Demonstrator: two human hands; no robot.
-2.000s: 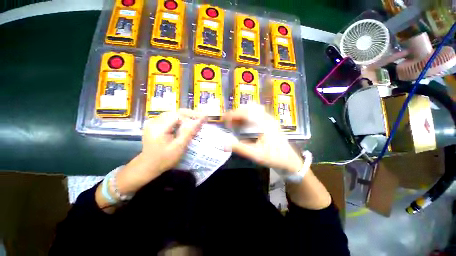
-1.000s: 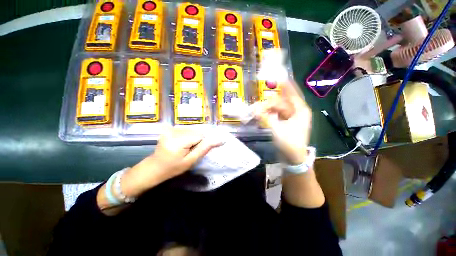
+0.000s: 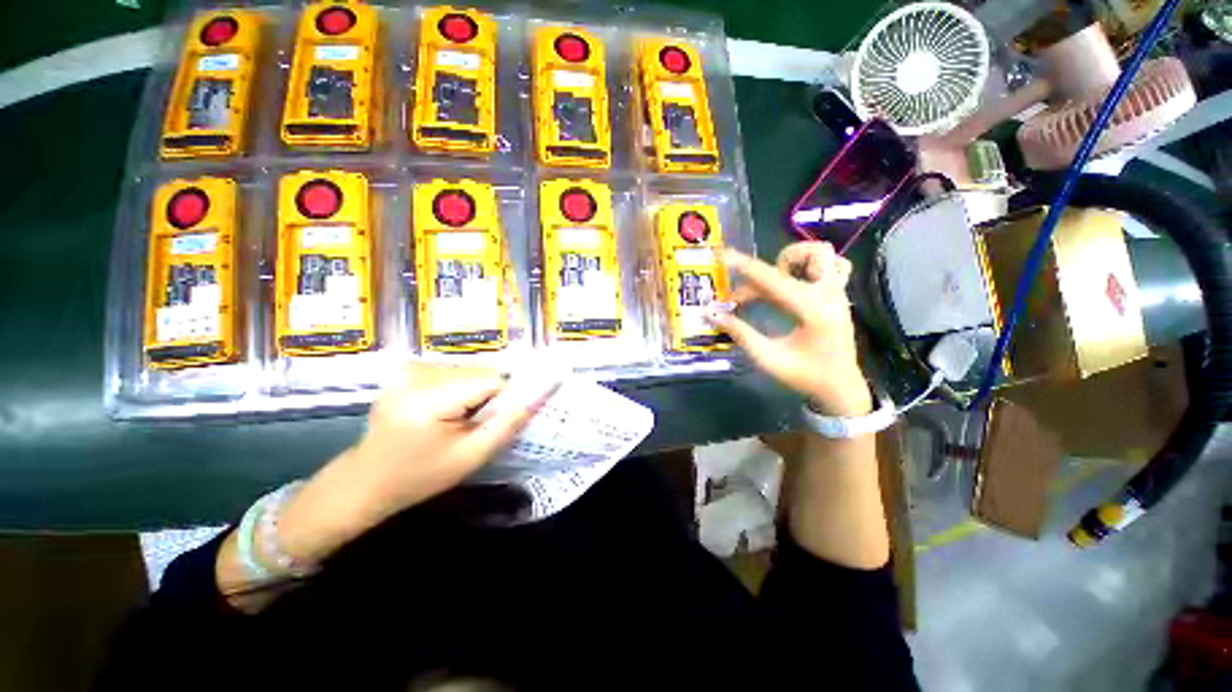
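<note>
A clear blister tray [image 3: 392, 389] holds two rows of yellow devices with red discs. My left hand [image 3: 432, 433] grips a white printed label sheet [image 3: 574, 433] just below the tray's near edge. My right hand [image 3: 804, 325] is over the tray's right edge, beside the rightmost near-row yellow device [image 3: 693, 277]. Its thumb and index finger are apart, the thumb tip by the device's printed area. Whether a tiny sticker clings to a fingertip is too small to tell. The near-row devices bear white labels on their lower parts.
A smartphone [image 3: 851, 185], white fan [image 3: 921, 68] and pink fan [image 3: 1108, 115] are at the right. A grey pouch-like item [image 3: 939, 268], white adapter [image 3: 954, 354], open brown box [image 3: 1081, 291], blue cord [image 3: 1067, 196] and black hose [image 3: 1207, 311] lie nearby.
The tray and bench items have shifted left in the view. My right hand has come down to the rightmost near-row device, its fingers apart. My left hand still holds the sheet.
</note>
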